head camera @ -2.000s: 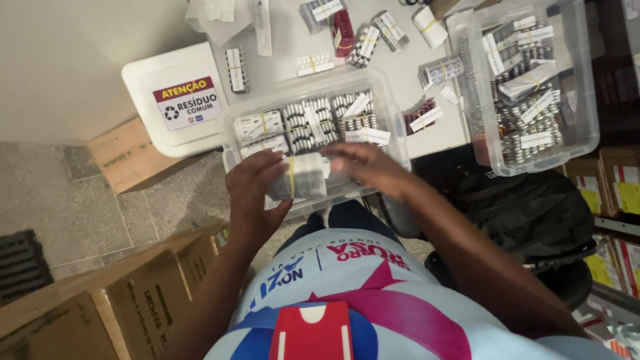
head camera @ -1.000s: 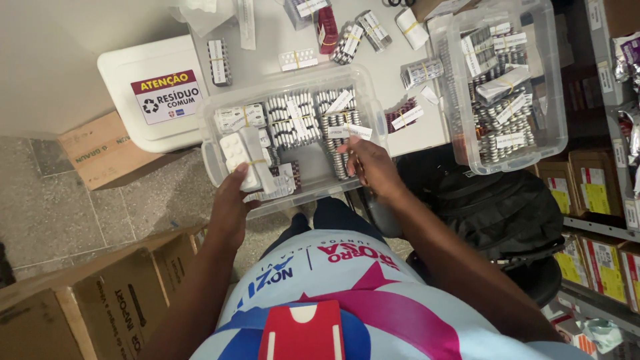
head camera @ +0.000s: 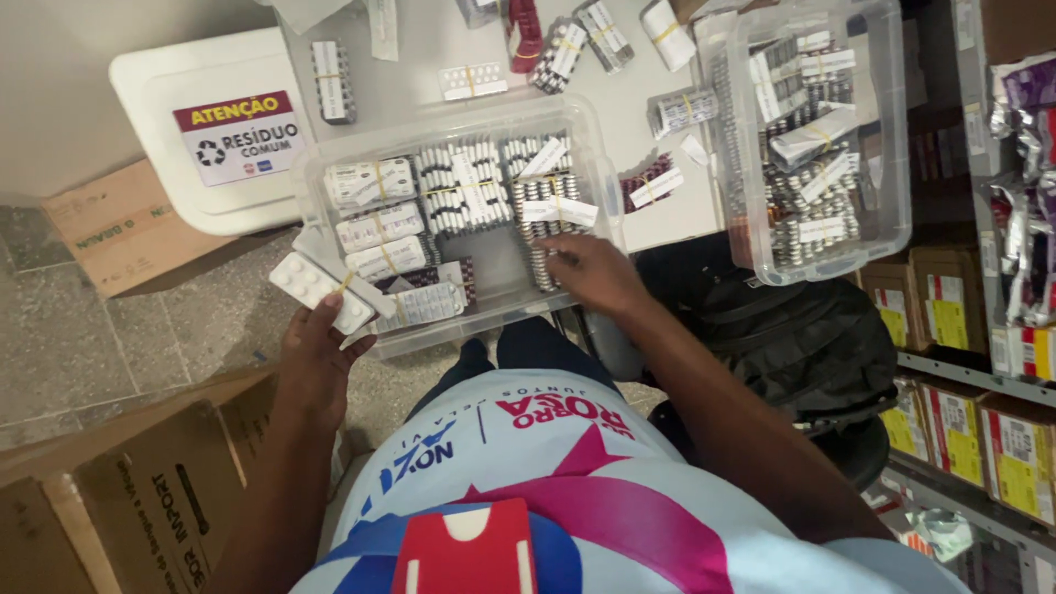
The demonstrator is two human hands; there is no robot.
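Note:
My left hand holds a banded bundle of white blister packs with a paper strip, at the left front corner of a clear plastic bin. My right hand is inside the bin's right side, its fingers at a stack of silvery blister packs; whether they grip it is hidden. Banded white packs line the bin's left side, beside a dense white bundle at the back. Near the front lies a silver blister bundle over dark red packs.
On the white table lie more banded blister bundles. A second clear bin of blister packs stands right. A white lidded container is at left, cardboard boxes lower left, a black backpack and shelving at right.
Two seconds ago both hands were together over the bin's front with a bundle. The right hand has since moved right to the silvery stack, while the left hand holds white packs at the left corner.

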